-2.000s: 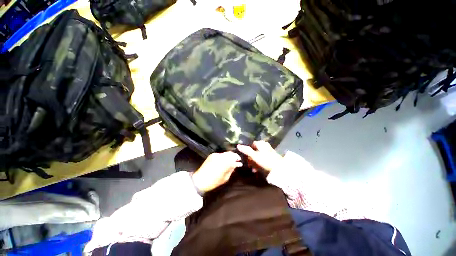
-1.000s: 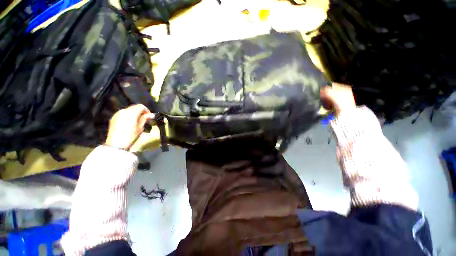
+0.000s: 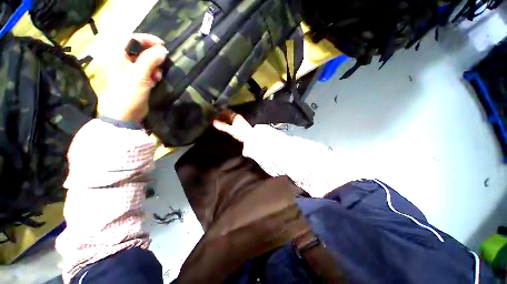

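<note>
A camouflage backpack (image 3: 222, 55) lies slantwise on the pale yellow table, with its padded shoulder straps facing up and a small pale tag near the top. My left hand (image 3: 139, 72) is at the backpack's left side, fingers curled around a small dark part of it. My right hand (image 3: 232, 123) is at the backpack's lower edge, its fingertips partly hidden against the dark fabric beside a black strap; its grip cannot be made out clearly. Black webbing hangs at the backpack's right side.
Other camouflage backpacks lie at the left (image 3: 39, 122) and at the upper right (image 3: 367, 28). The yellow table edge (image 3: 328, 55) runs slantwise. A brown apron (image 3: 239, 205) hangs below the backpack. Dark scraps (image 3: 168, 216) lie on the grey floor. A green object (image 3: 496, 249) is at lower right.
The backpack has been turned from its front face to its strap side and now lies slantwise. My left hand has moved up; my right hand has moved left to the lower edge.
</note>
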